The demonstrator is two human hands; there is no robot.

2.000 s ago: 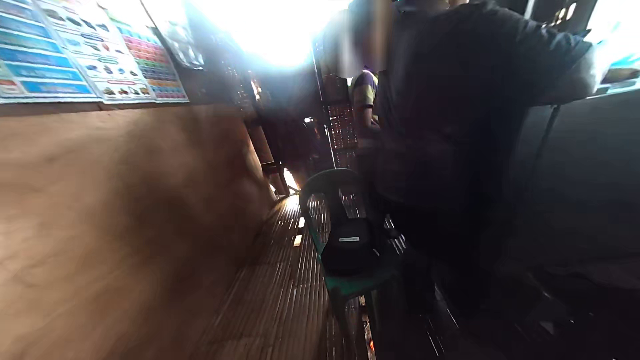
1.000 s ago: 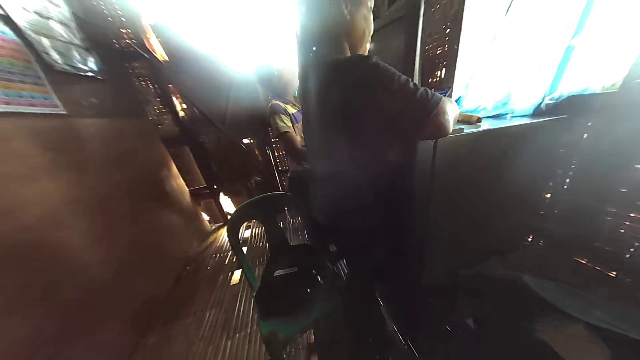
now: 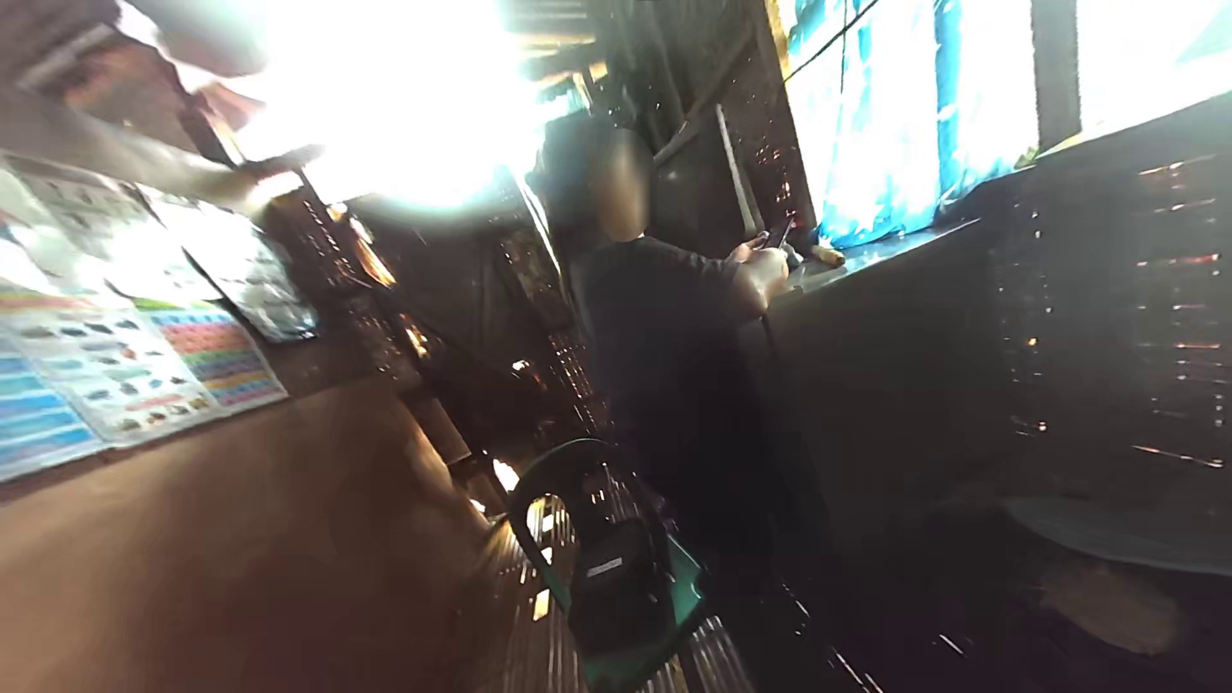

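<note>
Neither my left hand nor my right hand shows in the head view. A green plastic chair (image 3: 688, 587) stands on the slatted floor at the lower middle, with a dark bag (image 3: 616, 587) on its seat. Just beyond it a person in dark clothes (image 3: 674, 356) stands at a ledge (image 3: 866, 265). This person's hands (image 3: 760, 265) are raised over the ledge and hold a dark, thin object (image 3: 780, 234), perhaps a phone. A small tan object (image 3: 827, 255) lies close to those hands.
Printed charts (image 3: 125, 371) hang on the left above a brown panel (image 3: 241, 529). Blue and white curtains (image 3: 895, 125) cover a bright window at the upper right. Slatted flooring (image 3: 534, 626) runs along beside the chair. A dim rounded shape (image 3: 1107, 539) is at the lower right.
The view has tilted and swung. The person in dark clothes now has a hand-held object showing over the ledge. The second person, seen beyond the chair in both earlier frames, is no longer visible.
</note>
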